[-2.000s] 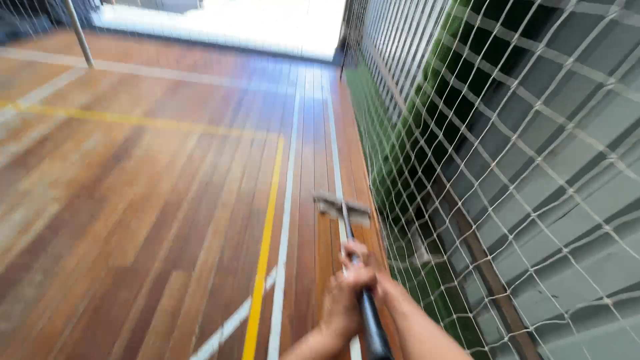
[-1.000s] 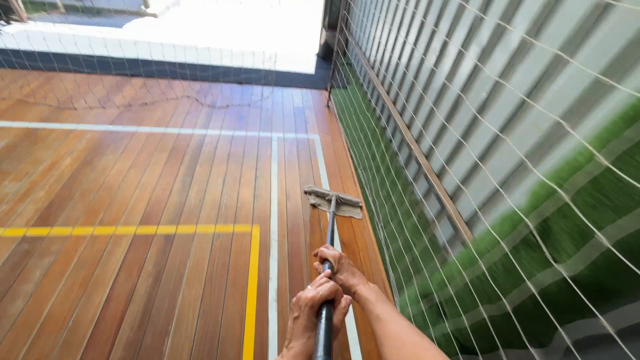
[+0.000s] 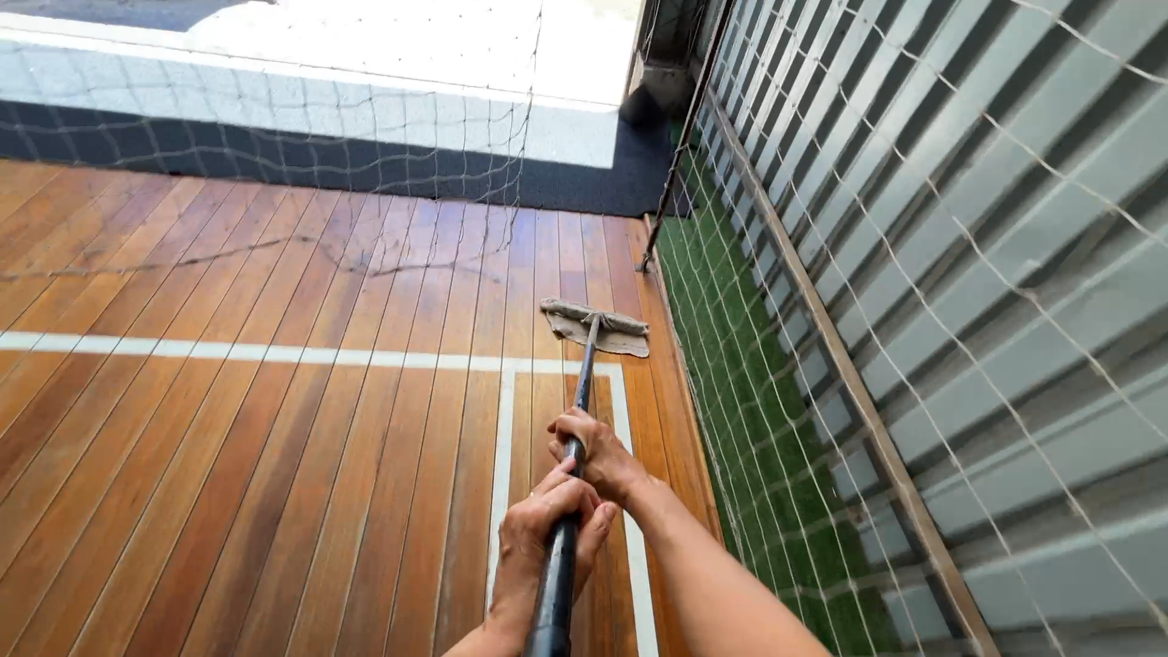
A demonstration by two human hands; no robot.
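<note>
Both my hands are closed around the dark pole of a floor mop. My right hand grips it farther along, toward the head. Just behind and touching it, my left hand wraps the pole nearer to me. At the far end, the T-shaped mop head, wrapped in a grey-beige cloth, rests on the wooden plank floor. It lies just beyond the corner of the white court lines, a little left of the floor's right edge.
White cord netting hangs along the right side, over a green turf strip and a corrugated metal wall. More netting spans the far end, its dark bottom cord lying on the planks. Beyond is a dark border with bright paving.
The view has moved forward along the netting. The mop head has gone from beside the white side line to past the white cross line. Both hands have stayed on the pole.
</note>
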